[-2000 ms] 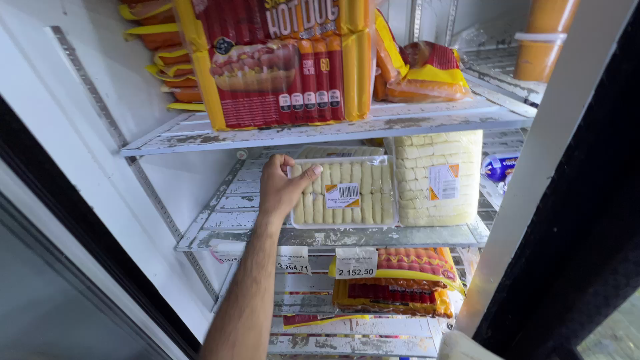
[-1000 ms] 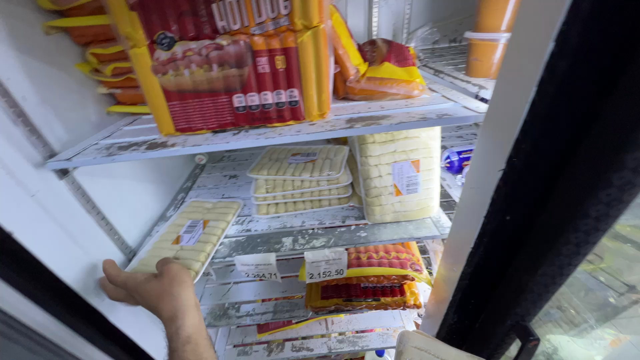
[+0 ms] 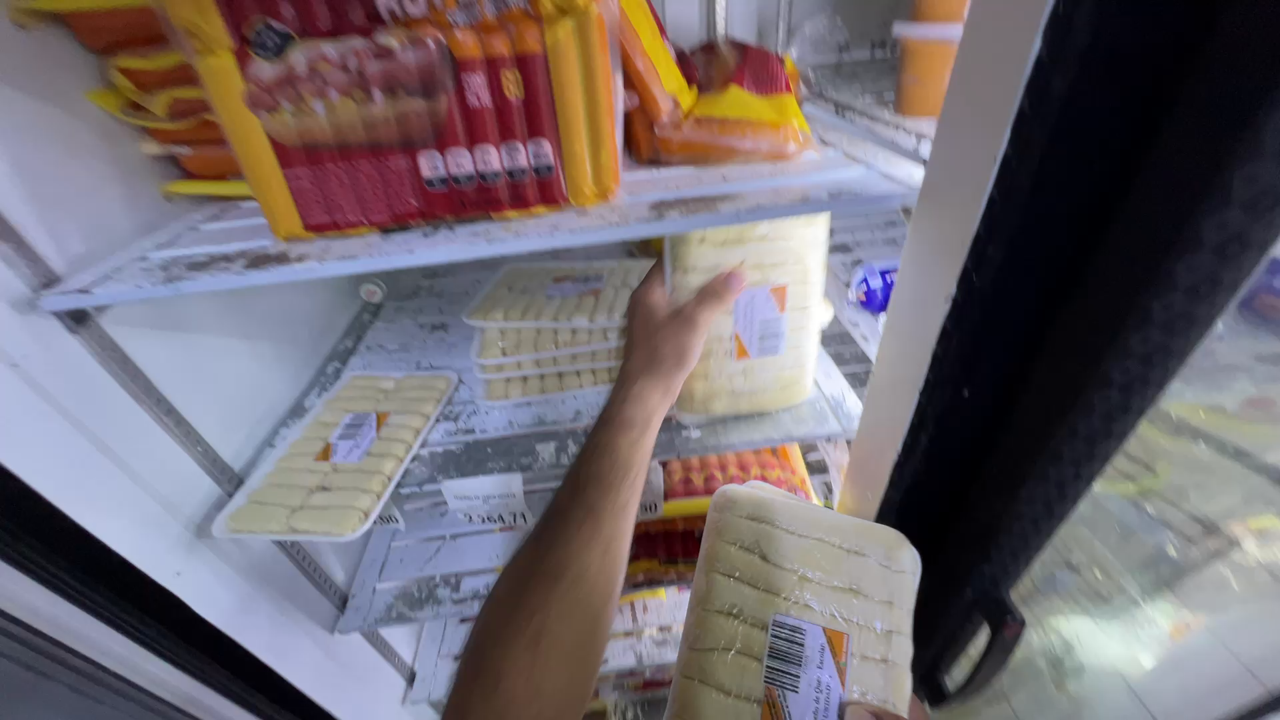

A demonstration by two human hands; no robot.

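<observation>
My left hand (image 3: 665, 325) reaches into the refrigerator, its thumb over the front of an upright wrapped tray of pale rolled food (image 3: 715, 375) and its fingers behind the left edge. Beside it, a stack of similar flat trays (image 3: 550, 345) lies on the middle shelf. Another tray (image 3: 335, 460) rests at the shelf's left end, jutting over the front edge. At the bottom, nearer to me, is a labelled wrapped tray (image 3: 800, 570) held in my right hand (image 3: 872, 711), of which only a fingertip shows.
Large hot dog sausage packs (image 3: 400, 120) stand on the upper shelf (image 3: 480, 235), close above my left hand. More sausage packs (image 3: 735, 470) lie below. A white frame post (image 3: 945, 250) and the black door edge with its handle (image 3: 975, 650) bound the right side.
My left hand has let go of the flat tray at the left and moved right onto the upright tray. The tray in my right hand has come further into view.
</observation>
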